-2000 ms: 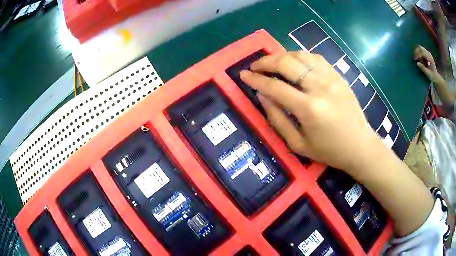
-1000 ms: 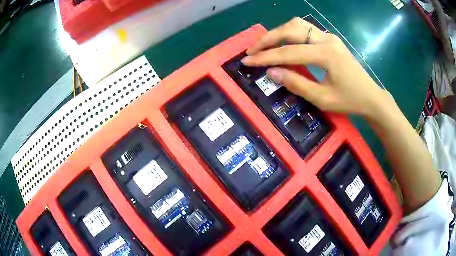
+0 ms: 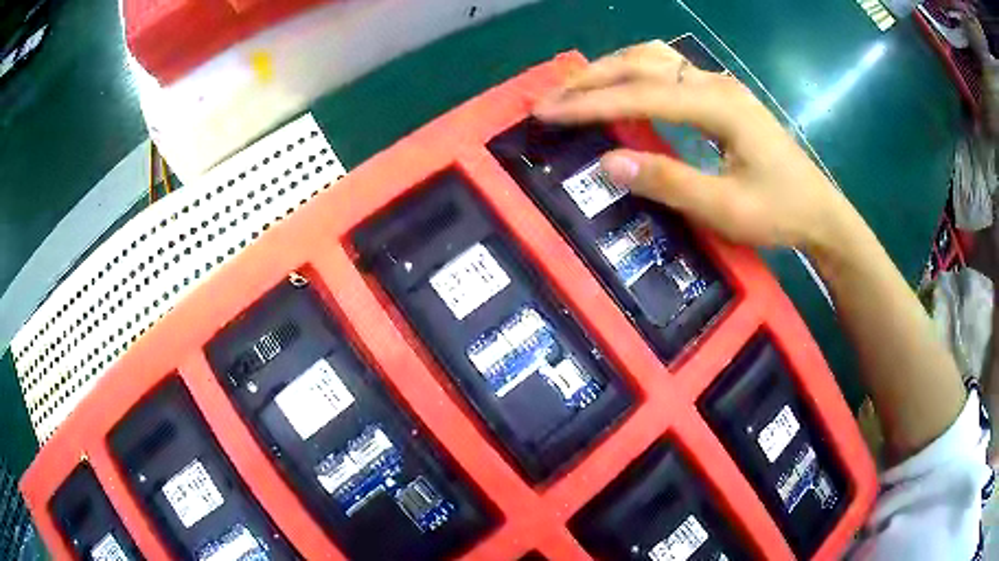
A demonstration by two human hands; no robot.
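A red foam tray (image 3: 422, 351) fills the middle of the view, with black phones lying back side up in its pockets. My right hand (image 3: 701, 148) is over the far right phone (image 3: 657, 296). Its fingertips touch the phone's far end and its thumb is apart, by the white label. I see nothing held in the fingers; the surface under the fingertips is hidden. A neighbouring phone (image 3: 493, 329) lies uncovered by the hand. My left hand is not in view.
A cream sheet with rows of small dark dots (image 3: 175, 263) lies along the tray's far left edge. A red and white foam block (image 3: 241, 82) stands beyond it on the green bench (image 3: 438, 99). Part of a dark sheet shows behind my right hand.
My right hand first moved back off the far right phone, baring its label and slots, and its thumb has now moved slightly away from the fingers. The tray has shifted slightly in view.
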